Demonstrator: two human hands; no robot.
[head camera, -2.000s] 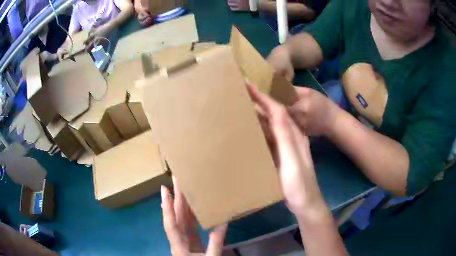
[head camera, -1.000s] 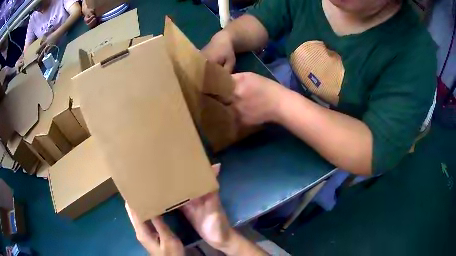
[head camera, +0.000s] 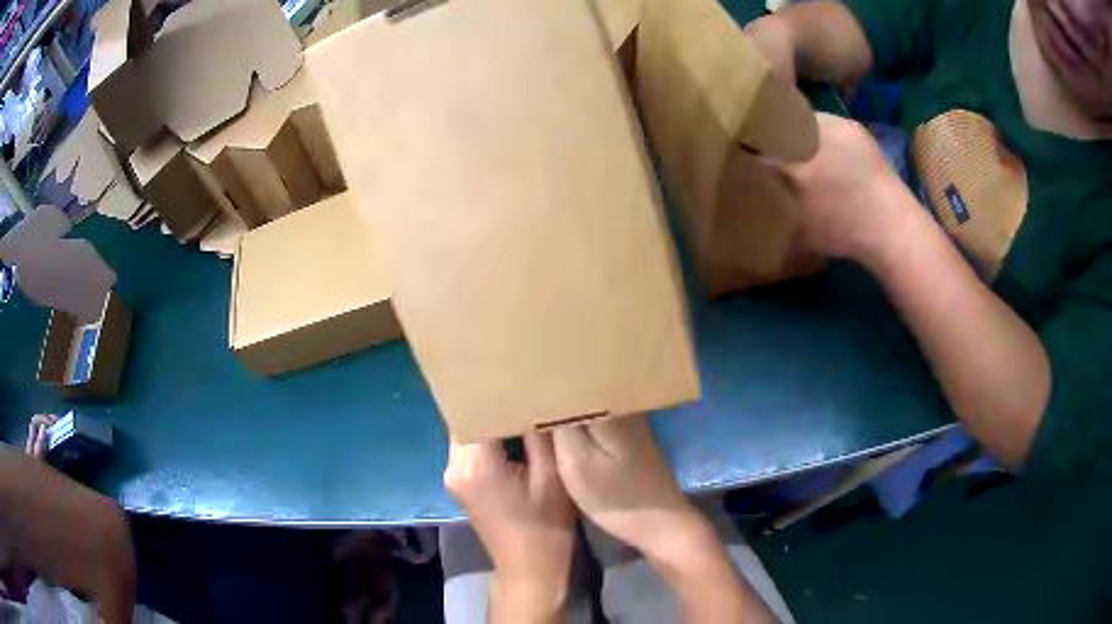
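A plain brown mailer box (head camera: 512, 232) is held up in front of me, its large flat base facing me. A dark slot shows at its lower edge and another at its top edge. My left hand (head camera: 512, 488) and my right hand (head camera: 622, 482) are close together at the box's lower end. Their fingertips are hidden behind the lower edge, and both grip the box there. The far side of the box is hidden.
A closed mailer box (head camera: 311, 287) lies on the dark green table (head camera: 305, 451). Stacked open boxes (head camera: 256, 159) stand behind it. A small open box (head camera: 88, 347) is at the left. At the right, a neighbour's hand (head camera: 841, 189) holds an open box (head camera: 719, 134) close to mine.
The view has swung back leftward. My right hand has gone from the box's right side to its lower end, beside my left hand. The box now sits higher in view.
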